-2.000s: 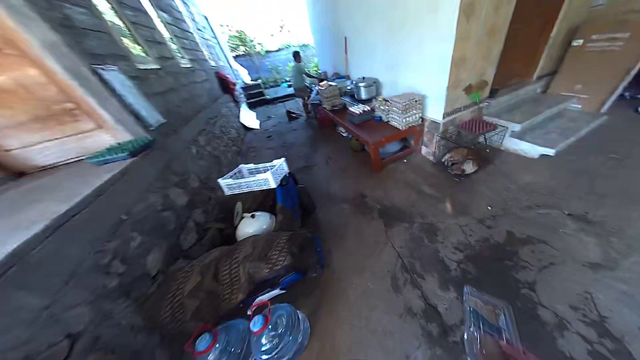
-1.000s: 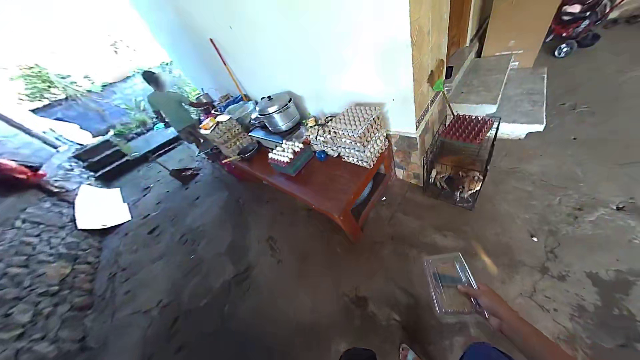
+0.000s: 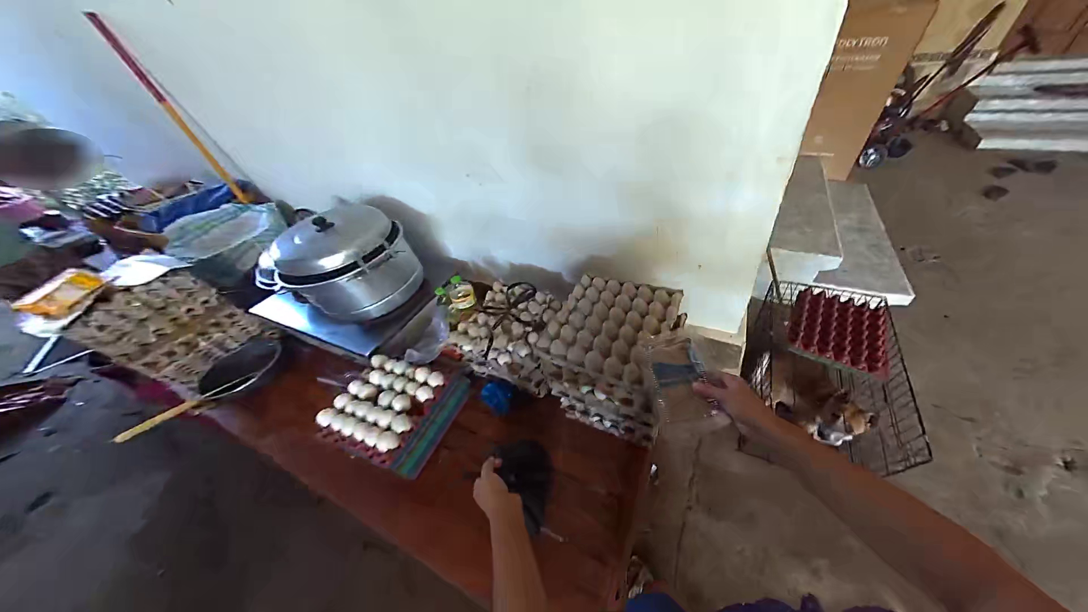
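Note:
My right hand (image 3: 733, 399) grips a clear plastic container (image 3: 678, 378) with something flat and dark in it, beside the stacked egg trays (image 3: 608, 331). Over the red wooden table (image 3: 586, 501), my left hand (image 3: 495, 491) is at a dark, blurred object (image 3: 525, 476); its fingers look closed on the edge. White eggs (image 3: 382, 401) stand in rows on a tray left of that hand. A crumpled blue thing (image 3: 498, 396) lies between these eggs and the stacks.
A large lidded metal pot (image 3: 344, 259) sits on a stove (image 3: 331, 327) by the wall. Left are a black pan (image 3: 240, 367) and empty egg trays (image 3: 166, 327). Right of the table, a wire cage (image 3: 901, 425) holds an animal (image 3: 820, 404), with a red egg tray (image 3: 840, 330) on top.
The view has moved up close to the table. My right hand still holds the clear container, now beside the egg stacks. My left hand has come into view at the dark object.

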